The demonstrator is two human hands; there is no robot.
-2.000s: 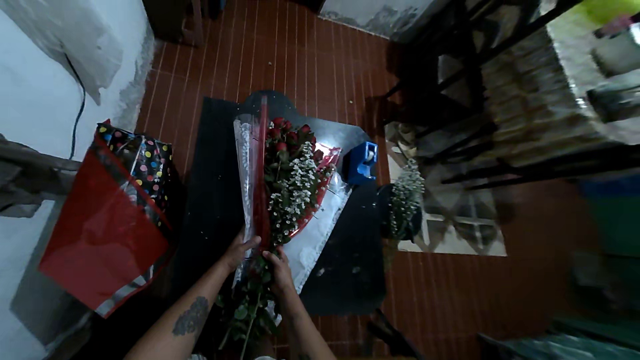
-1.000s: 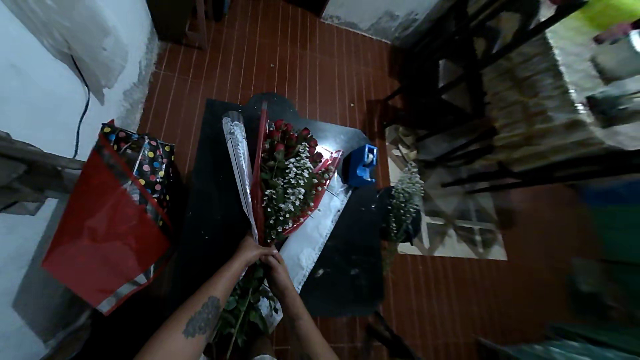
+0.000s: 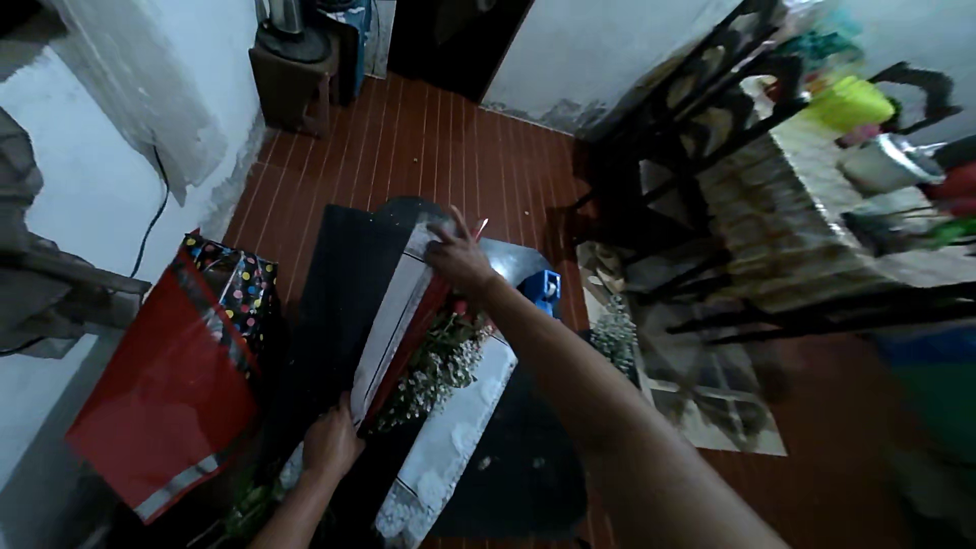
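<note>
A bouquet of red roses and small white filler flowers (image 3: 450, 366) lies on a dark table (image 3: 335, 259), partly hidden by my right arm. Along its left side runs a folded band of whitish and red wrapping (image 3: 393, 328). My left hand (image 3: 333, 442) grips the wrapping's lower end near the stems. My right hand (image 3: 461, 255) is at the upper end, its fingers spread over the wrapping's top edge. A pale patterned wrapping sheet (image 3: 450, 450) lies under the flowers. Right of my right hand stands a blue tape dispenser (image 3: 543, 290).
A red bag (image 3: 175, 396) and a polka-dot wrapped item (image 3: 248, 293) stand at left. White filler flowers (image 3: 614, 335) are right of the table. Dark chairs (image 3: 679, 130) adjoin a cloth-covered table (image 3: 801, 221) holding a pot (image 3: 884, 164). A small brown stool (image 3: 293, 84) stands by the wall.
My right hand has moved from the stems up to the top of the wrapping. My left hand remains near the lower end. The view has tilted upward.
</note>
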